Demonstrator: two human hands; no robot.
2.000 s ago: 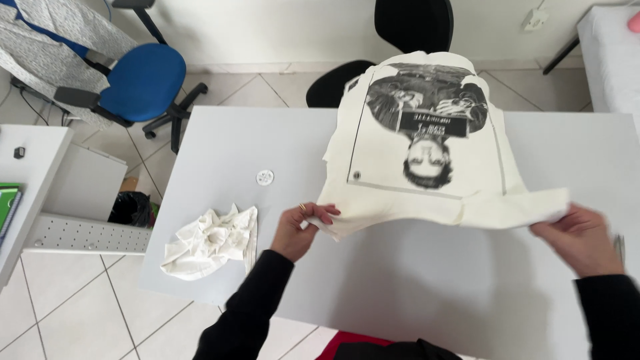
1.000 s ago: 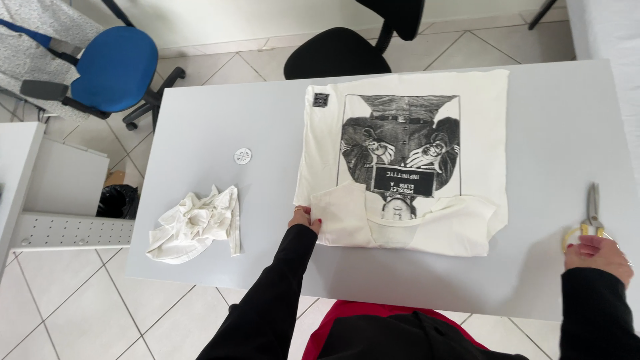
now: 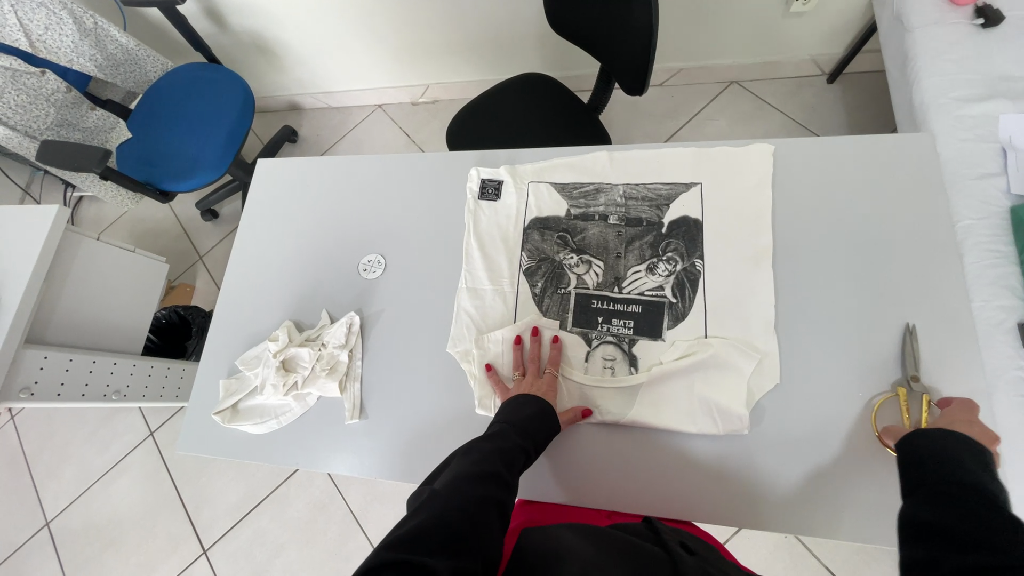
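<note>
A white T-shirt (image 3: 736, 264) with a black-and-white printed picture lies on the grey table (image 3: 408, 208), its print upside down to me and its near part folded over. My left hand (image 3: 532, 372) presses flat on the folded cloth, fingers spread. At the table's right, my right hand (image 3: 952, 424) is at the gold handles of a pair of scissors (image 3: 911, 368), which lie with their blades pointing away. My sleeve hides part of that hand, so its hold is hard to tell. A crumpled heap of white cloth (image 3: 296, 368) lies on the left.
A round white disc (image 3: 371, 266) with dark marks is on the table's left part. Beyond the far edge stands a black chair (image 3: 528, 112), and a blue chair (image 3: 192, 124) is at the upper left. A white-covered surface (image 3: 936, 96) adjoins on the right.
Two seconds ago both hands held the shirt up by its near edge; now it lies on the table. My right hand has gone right to the scissors. My left hand has moved onto the folded cloth.
</note>
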